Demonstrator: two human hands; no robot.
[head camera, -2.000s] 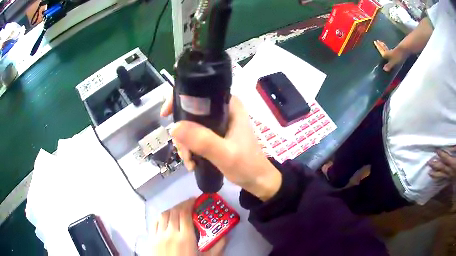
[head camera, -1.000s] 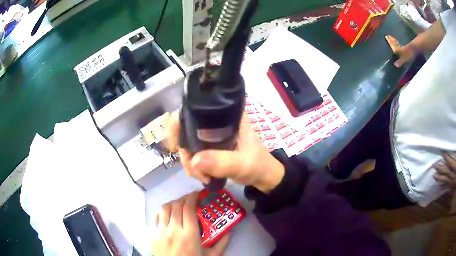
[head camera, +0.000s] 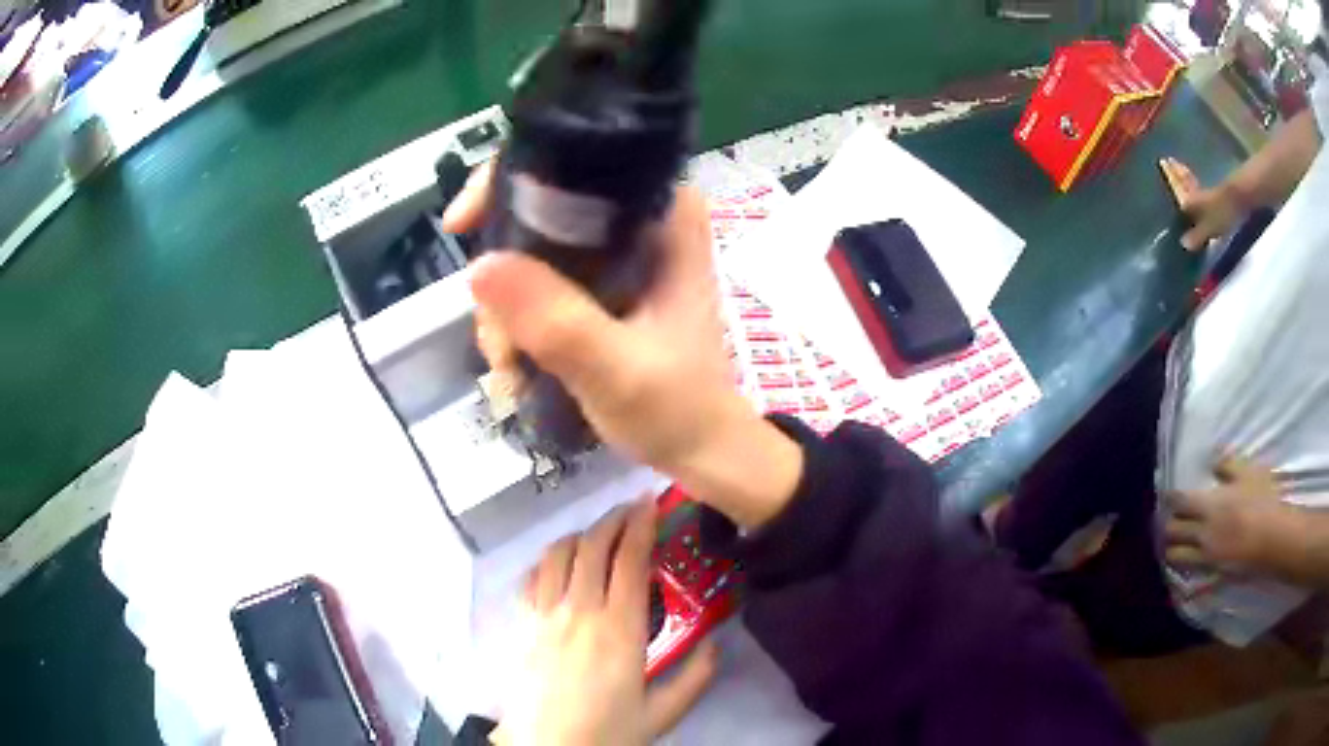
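Observation:
My right hand (head camera: 627, 335) is shut around a thick black electric screwdriver (head camera: 583, 190) with a pale label. Its lower end is blurred beside the pick-up head (head camera: 510, 415) at the front of the screw feeder (head camera: 437, 343). My left hand (head camera: 590, 634) holds a red radio (head camera: 685, 583) on a white sheet, fingers over its left side. The radio's keys show; my right wrist and sleeve cover part of its upper side. The screwdriver's bit and any screw are too hidden or blurred to tell.
A black-backed radio (head camera: 314, 670) lies on white sheets (head camera: 204, 510) at left. Another radio (head camera: 901, 292) lies on sticker sheets (head camera: 991, 386) at right. Red and yellow gift boxes (head camera: 1086, 117) stand at the far right, near a person in a light shirt (head camera: 1253, 350).
My right hand has lifted the screwdriver off the red radio and moved it up and left to the feeder's front. My left hand stays on the radio. The whole view has shifted.

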